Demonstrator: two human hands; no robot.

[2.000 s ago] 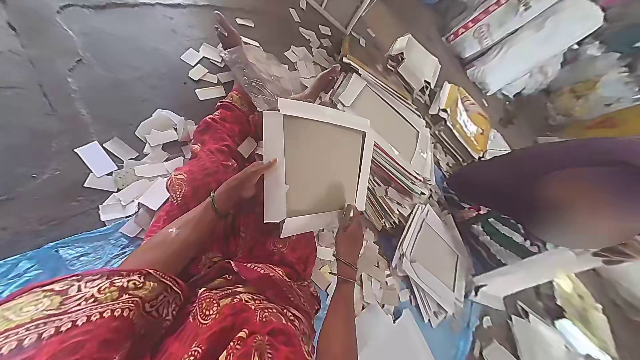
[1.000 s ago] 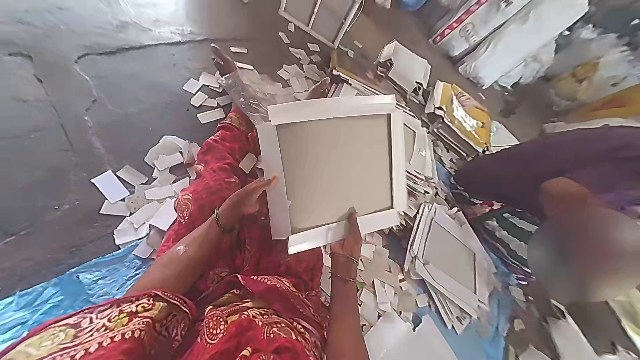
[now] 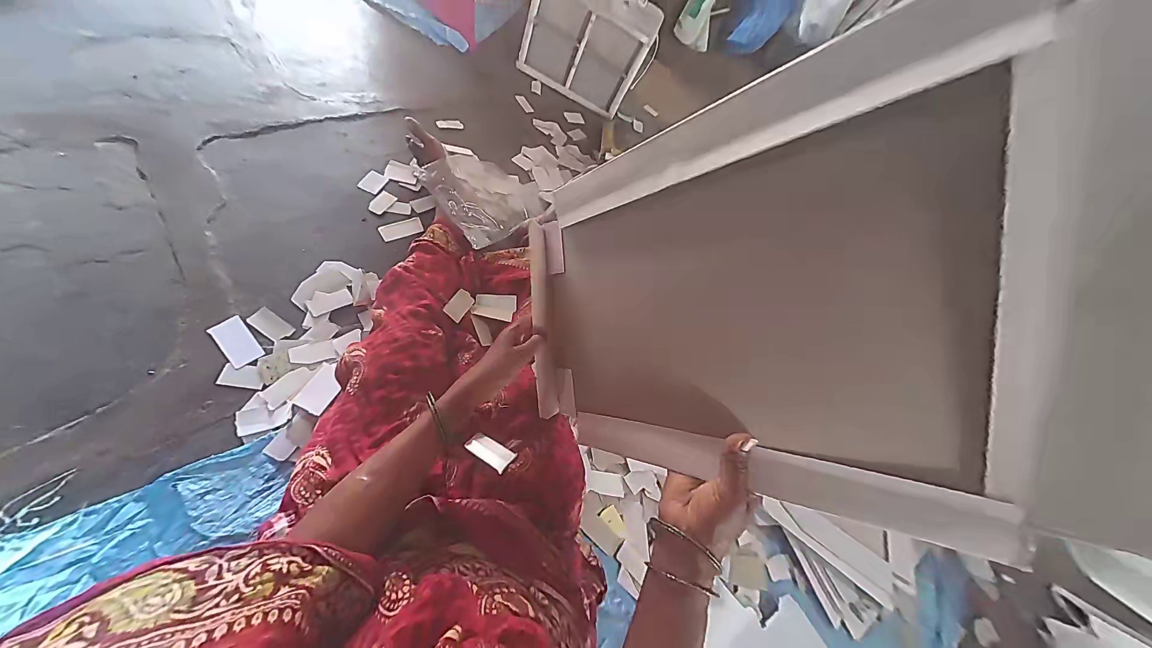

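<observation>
Both hands hold a grey-brown board with a white paper border (image 3: 792,270), tilted up at the right and large in view. My left hand (image 3: 517,346) grips its left edge, the fingers partly hidden behind it. My right hand (image 3: 715,490) holds the lower edge, thumb on the front. Folded paper flaps (image 3: 553,396) show at the board's left edge. Paper pieces (image 3: 495,306) and a small white folded strip (image 3: 491,453) lie on the red patterned cloth over my legs.
Paper scraps (image 3: 315,351) are scattered on the dark floor at left, beside a blue plastic sheet (image 3: 216,490). A clear plastic bag (image 3: 477,202) lies by my feet. A framed panel (image 3: 589,49) is at the top. Stacked white-edged sheets (image 3: 837,558) lie at lower right.
The bordered board has been tilted and brought much nearer the camera, its right side raised. It now covers the stacks and the other person seen before.
</observation>
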